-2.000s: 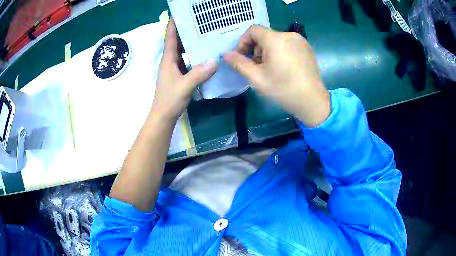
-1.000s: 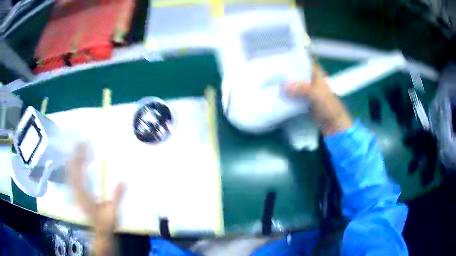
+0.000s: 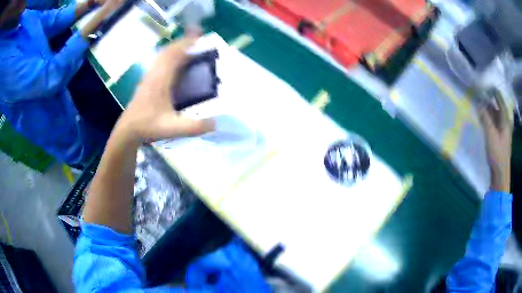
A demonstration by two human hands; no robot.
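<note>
A white projector housing with a dark-framed square opening stands at the left end of the white sheet, blurred. My left hand is around it, fingers above the dark frame and thumb below. Another white housing with a grey grille is at the upper right, over the taped grey mat. My right hand is at its lower edge and seems to hold it; the contact is blurred. A round dish of dark and shiny screws sits on the white sheet.
Red-orange pads and a grey mat with yellow tape lie beyond the green bench edge. Another person in a blue smock works at the upper left. Clear-bagged parts sit in a crate below the bench.
The view has swung left. My left hand has moved from over the sheet to the framed housing. My right hand has carried the grille housing out onto the grey mat.
</note>
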